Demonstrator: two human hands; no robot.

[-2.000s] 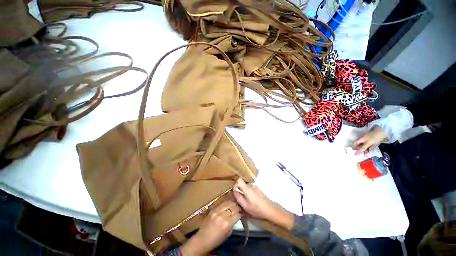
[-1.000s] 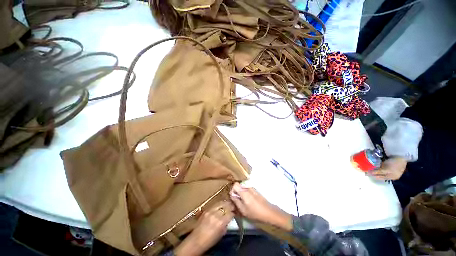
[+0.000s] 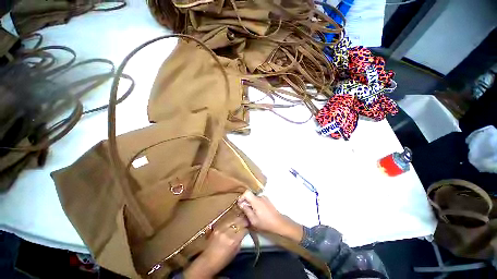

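A brown bag body (image 3: 169, 131) lies opened on the white table in front of me, its long strap (image 3: 113, 103) standing up in a loop. A gold zipper (image 3: 188, 242) runs along its near edge. A small metal ring (image 3: 177, 189) and a pale label (image 3: 140, 162) show on the bag. My left hand (image 3: 223, 242), with a ring on a finger, grips the bag edge at the zipper. My right hand (image 3: 262, 211) pinches the zipper's right end beside it. What lies between the fingertips is too small to tell.
Thin snips with a dark cord (image 3: 303, 180) lie right of the bag. A red-labelled bottle (image 3: 394, 162) stands near the table's right edge. Leopard-print bundles (image 3: 338, 115) and a brown bag heap (image 3: 261, 32) lie behind. More brown bags (image 3: 22, 125) lie left. Another person's sleeve (image 3: 484, 147) shows right.
The view has shifted, so the table's things sit further left. The other person's hand has left the bottle and the person has moved back right. My hands stay at the zipper end.
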